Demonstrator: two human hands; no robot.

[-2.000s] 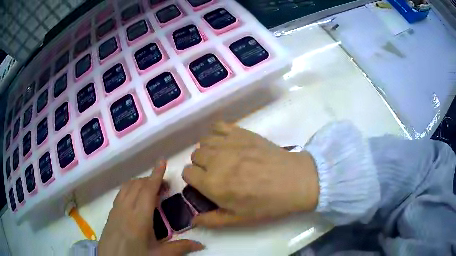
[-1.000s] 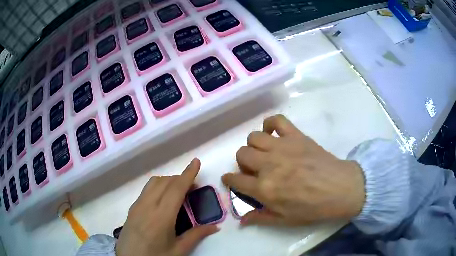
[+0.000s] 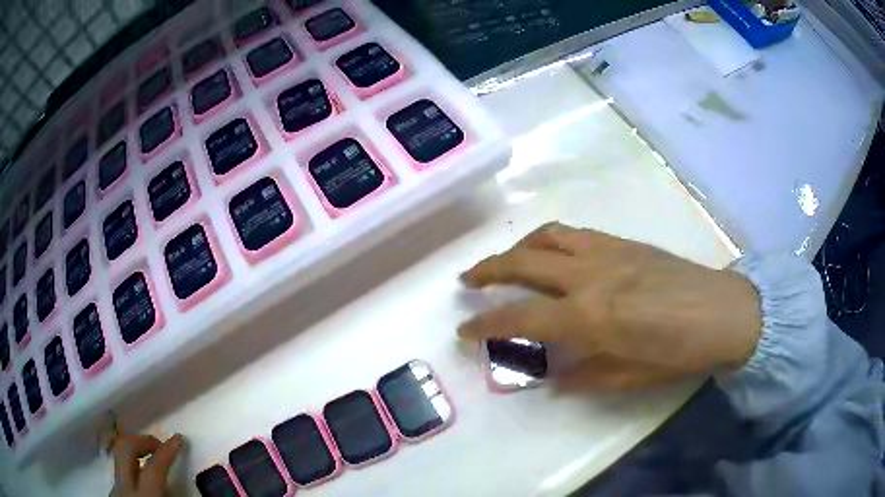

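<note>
Several pink-rimmed smartwatch units (image 3: 359, 427) lie in a slanting row on the cream-white surface, black faces up; the rightmost reflects white light. One more unit (image 3: 515, 361) lies apart to their right, partly covered by my right hand (image 3: 592, 311). That hand is blurred, its visible fingers apart and pointing left above the unit; its thumb is not clear. My left hand (image 3: 144, 466) is at the lower left, cut off by the bottom edge, with fingertips close together. Whether it holds the orange-handled scraper is hidden.
A thick white foam tray (image 3: 320, 238) with rows of pink-rimmed units fills the upper left, its near edge raised over the surface. A blue parts bin (image 3: 762, 27) and a white sheet (image 3: 747, 126) are at the upper right. A dark green mat (image 3: 524, 29) lies behind.
My left hand has left the row and moved to the lower left, where the orange scraper showed. My right hand has moved slightly right and up, its fingers spreading. The unit row is uncovered.
</note>
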